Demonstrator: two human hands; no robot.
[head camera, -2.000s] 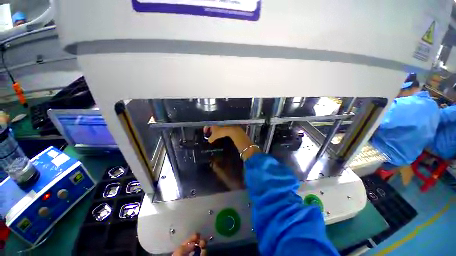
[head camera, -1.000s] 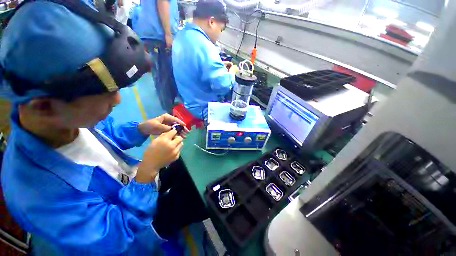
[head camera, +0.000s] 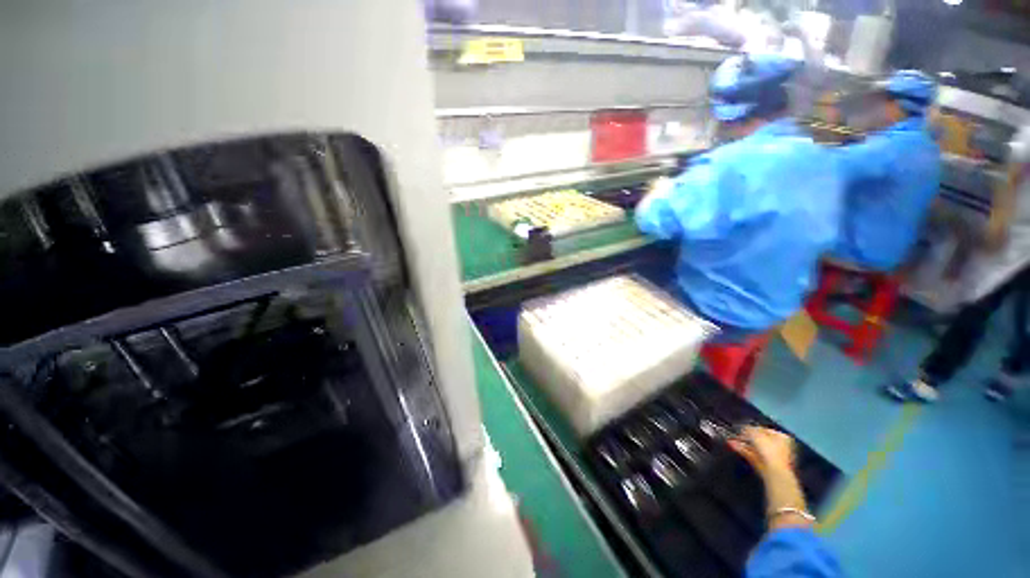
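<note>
My right hand (head camera: 768, 452), bare with a band at the wrist and a blue sleeve, reaches over a black tray (head camera: 779, 485) right of the press. Its fingertips are at the tray's pockets, beside a shiny-rimmed piece. Blur hides whether the fingers grip anything. Several shiny-edged pieces (head camera: 666, 465) lie in rows in the tray. My left hand is out of the picture.
The off-white press (head camera: 435, 248) fills the left, its dark opening showing steel rods. A pale tray stack (head camera: 599, 367) stands behind the black tray. Another pale tray (head camera: 559, 211) lies farther back. Two people in blue (head camera: 757, 215) sit beyond on red stools; another person stands far right.
The view has swung from the neighbour and left-hand tray to the press's right side. My right hand, seen inside the press two seconds ago, is now at the right-hand black tray.
</note>
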